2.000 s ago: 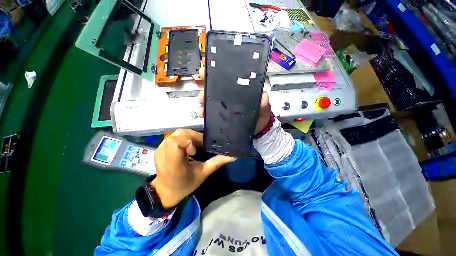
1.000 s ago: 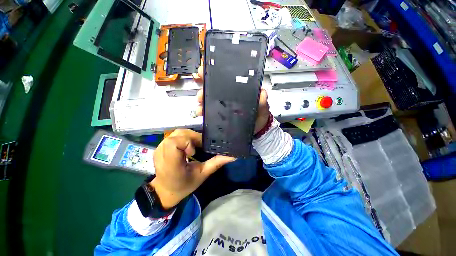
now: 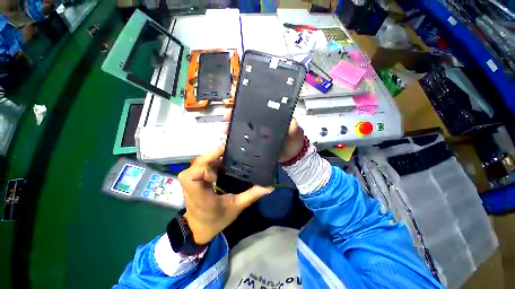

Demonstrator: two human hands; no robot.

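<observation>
A black phone housing (image 3: 261, 118) with small white patches is held up in front of me, tilted slightly, its top leaning right. My right hand (image 3: 292, 142) grips its right edge, with fingertips showing at the left edge. My left hand (image 3: 213, 195) is at its lower left corner, with the thumb along the bottom edge. The orange fixture (image 3: 193, 84) behind it holds a dark phone-shaped piece (image 3: 214, 77) in its nest. The teal-green cover frame (image 3: 125, 73) is hinged up at the fixture's left.
The grey teach pendant (image 3: 145, 183) lies left of my left hand. A red emergency stop (image 3: 366, 128) is on the front panel. Pink pads (image 3: 348, 73) and a small purple box (image 3: 319, 80) lie on the perforated plate. A translucent tray (image 3: 446, 197) is at right.
The housing has tilted, its top towards the right and its bottom towards the left. Both hands are still on it. The machine and fixture appear slightly lower in the view.
</observation>
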